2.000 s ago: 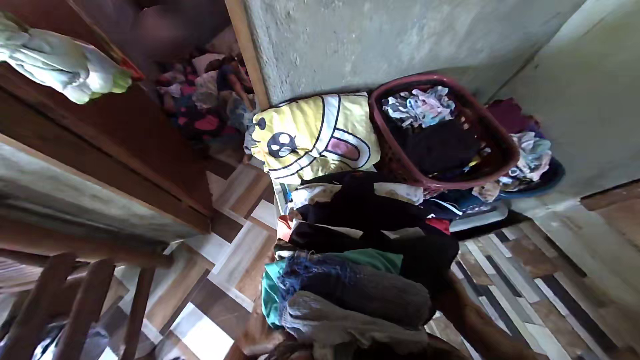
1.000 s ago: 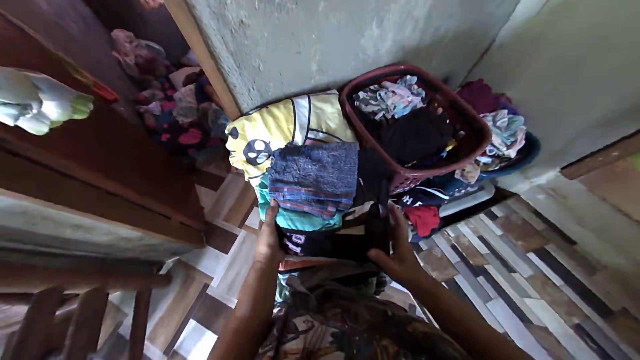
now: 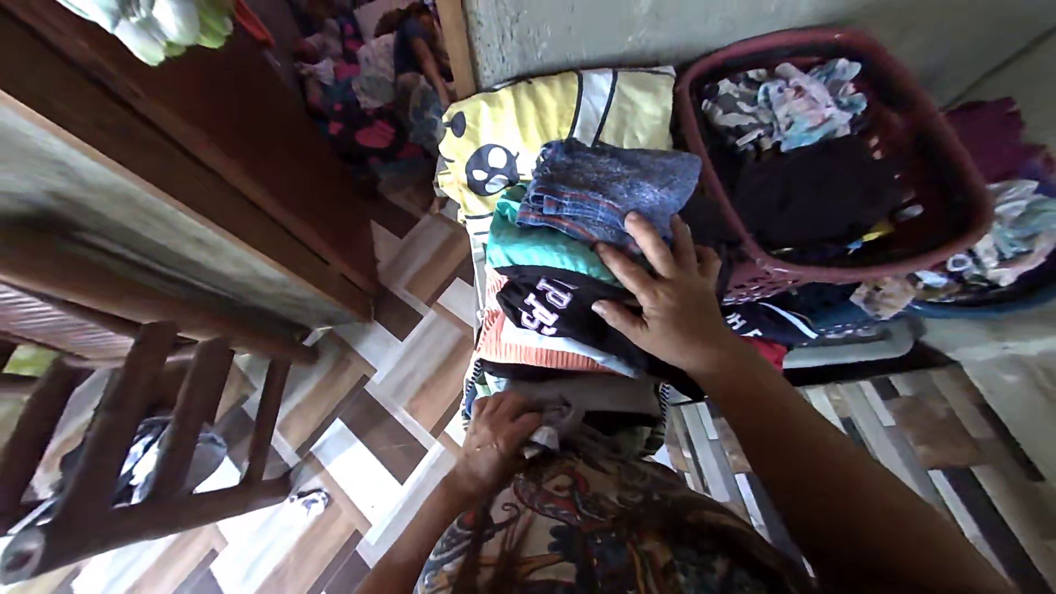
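My right hand (image 3: 668, 297) lies with spread fingers on the stacked clothes, its fingertips touching the folded blue denim garment (image 3: 610, 186) and its thumb over a black garment with pale letters (image 3: 549, 309). Under the denim is a green garment (image 3: 536, 247). Nearer to me are an orange ribbed garment (image 3: 528, 342) and a grey garment (image 3: 594, 396). My left hand (image 3: 499, 433) rests at the grey garment's left edge with its fingers curled; whether it grips the cloth cannot be told. A yellow printed cloth item (image 3: 544, 115) lies behind the pile.
A dark red plastic laundry basket (image 3: 957, 190) holding clothes stands at the right, with another blue container (image 3: 982, 307) of clothes beside it. Wooden rails (image 3: 181, 412) are at the left. Past a doorway, a person's arm (image 3: 429, 62) shows near heaped clothes (image 3: 371, 91). Patterned flooring (image 3: 396, 371) runs between.
The denim garment lay nearer to me two seconds ago and is now at the back of the pile. My left hand has moved from beside the denim down to the grey garment; my right hand has moved onto the pile.
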